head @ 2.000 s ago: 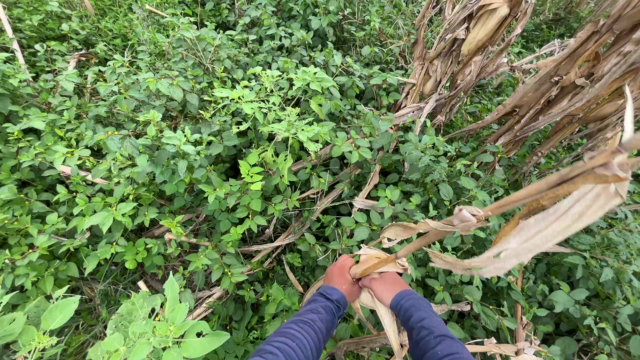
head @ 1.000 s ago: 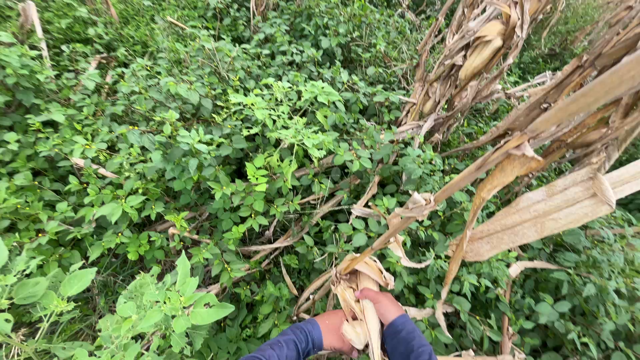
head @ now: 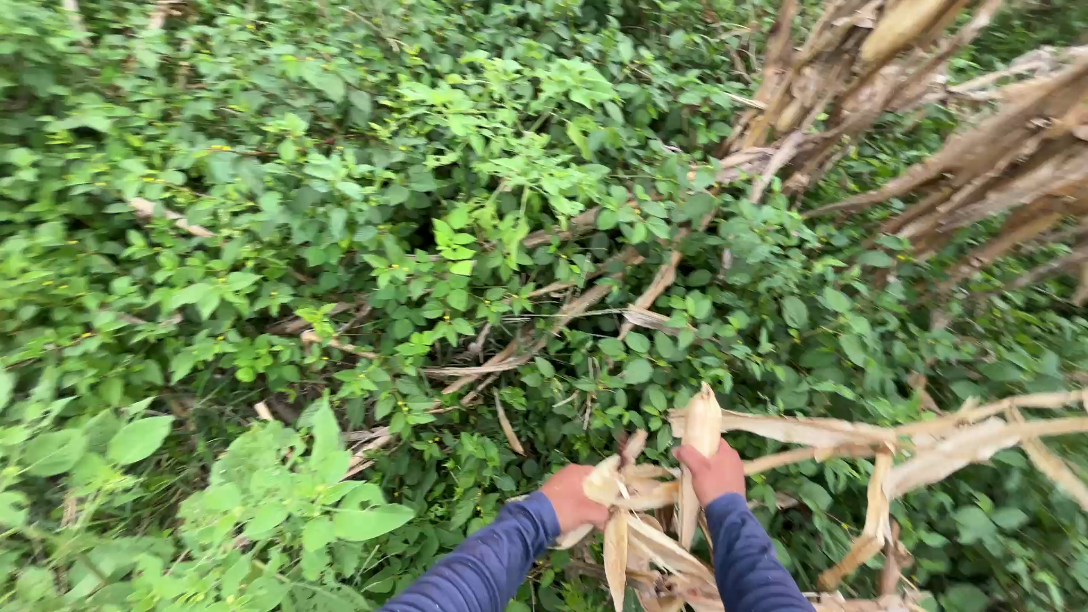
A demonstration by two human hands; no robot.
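At the lower middle, my left hand [head: 575, 497] is closed around dry, pale corn husks [head: 642, 493] that spread out below it. Just to its right, my right hand [head: 716, 472] grips a corn ear in dry husk [head: 703, 421], its pointed tip upward. Whether kernels are bared cannot be told. A dry corn stalk with ragged leaves [head: 926, 433] runs from beside my right hand to the right edge. Both forearms wear dark blue sleeves.
Bundles of dry corn stalks [head: 816, 102] lean at the upper right, with more dry leaves [head: 994, 170] beside them. Dense green weeds [head: 340, 187] cover the ground, with fallen dry stalks [head: 578, 306] among them. Broad-leaved plants [head: 297, 501] grow at the lower left.
Both hands were together on the stalk, then on the husked ear; now they are apart, the ear upright in my right hand. The stalk lies lower at the right.
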